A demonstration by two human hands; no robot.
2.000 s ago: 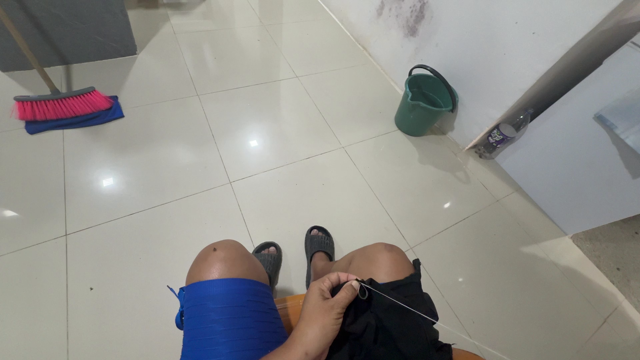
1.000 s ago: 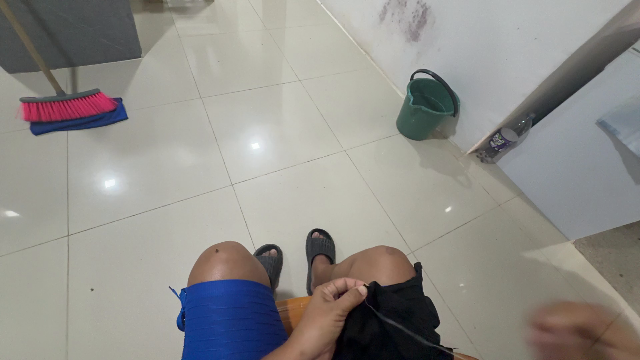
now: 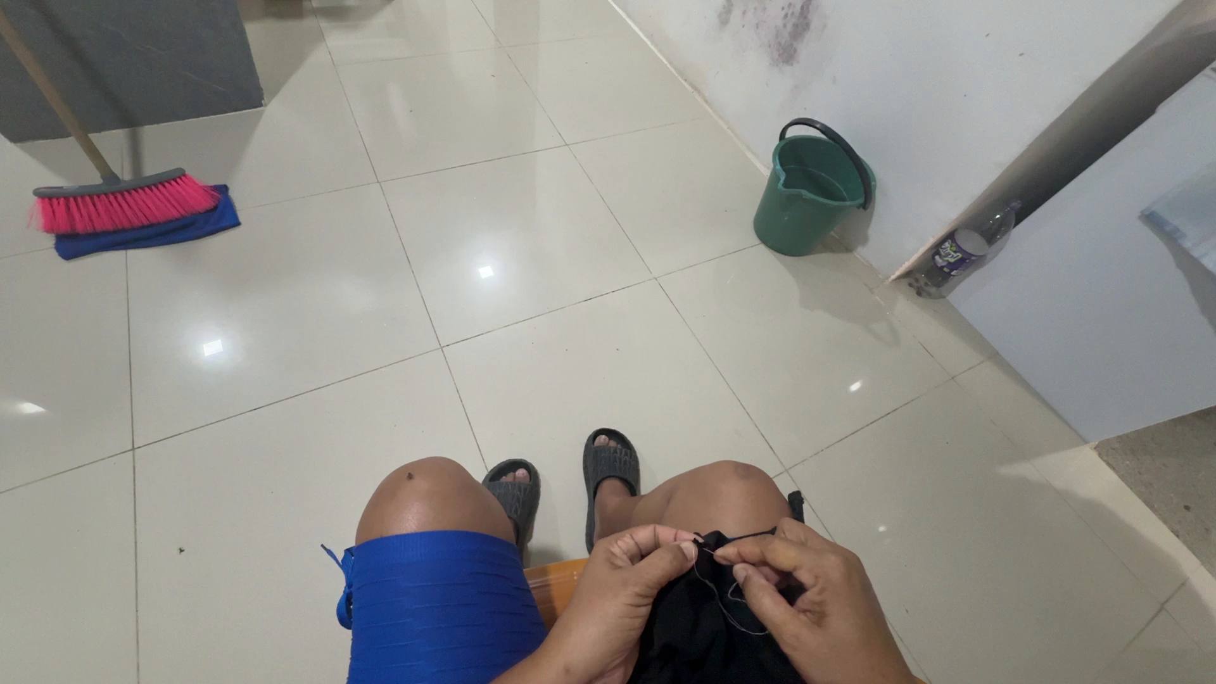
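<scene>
A black cloth lies over my right thigh, between my two hands. The thumb and index finger of my left hand pinch the cloth's upper edge. Close beside them, my right hand has its fingertips together at the same edge, where a thin needle seems to show; its exact shape is too small to tell. A light thread hangs in a loose loop over the cloth below the fingertips.
Blue fabric covers my left thigh, and an orange seat shows between my legs. On the tiled floor stand a green bucket, a plastic bottle by the wall, and a pink-bristled broom on a blue cloth.
My right hand, out of view and then blurred at the lower right, has come in to the black cloth beside my left hand. The thread, stretched out to the right before, now hangs in a loop.
</scene>
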